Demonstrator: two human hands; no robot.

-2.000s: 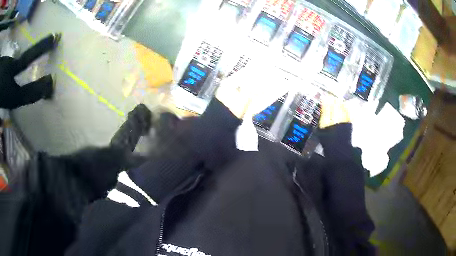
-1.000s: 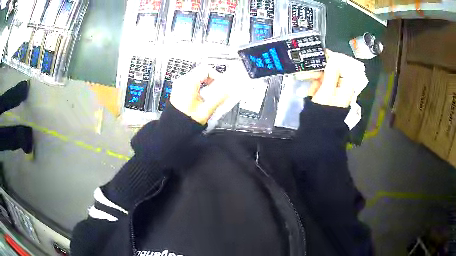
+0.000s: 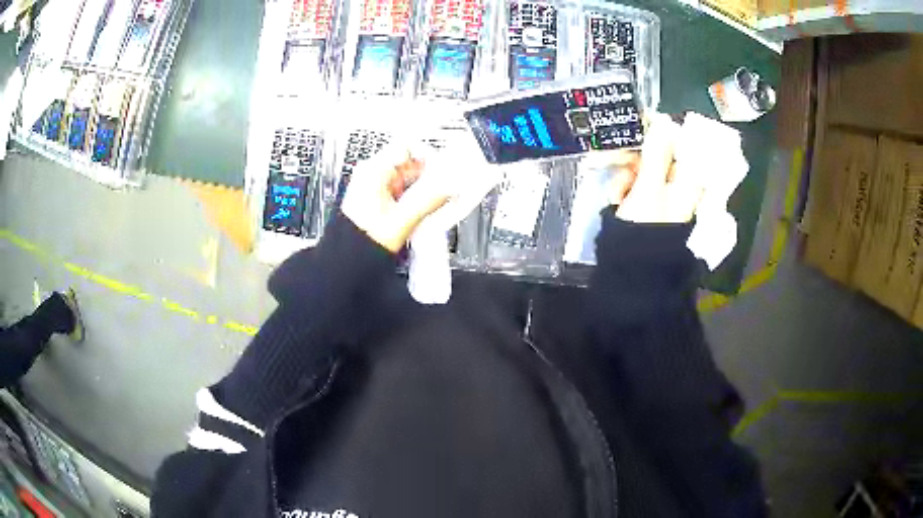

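Note:
My right hand [image 3: 653, 177] holds a black keypad phone [image 3: 552, 123] by its keypad end, level above the clear blister tray [image 3: 265, 152]. The phone's screen end points left, towards my left hand [image 3: 390, 197]. My left hand holds white phone bags [image 3: 432, 258], which hang below it; the phone's screen end is close to them, and I cannot tell if it is inside one. Bare phones with red keypads [image 3: 380, 46] and dark phones [image 3: 288, 192] lie in the tray's pockets. A bagged phone [image 3: 523, 207] lies in the near row.
A stack of white bags [image 3: 717, 167] lies by my right hand. An open can [image 3: 744, 94] stands beyond it. Another filled clear tray [image 3: 132, 111] is at the upper left. Brown cartons [image 3: 870, 223] stand at right. A person's leg [image 3: 40, 329] shows at left.
The phone has come out of the tray into my right hand since the first frame. Since the second, it has moved slightly left, and white bags now hang lower from my left hand.

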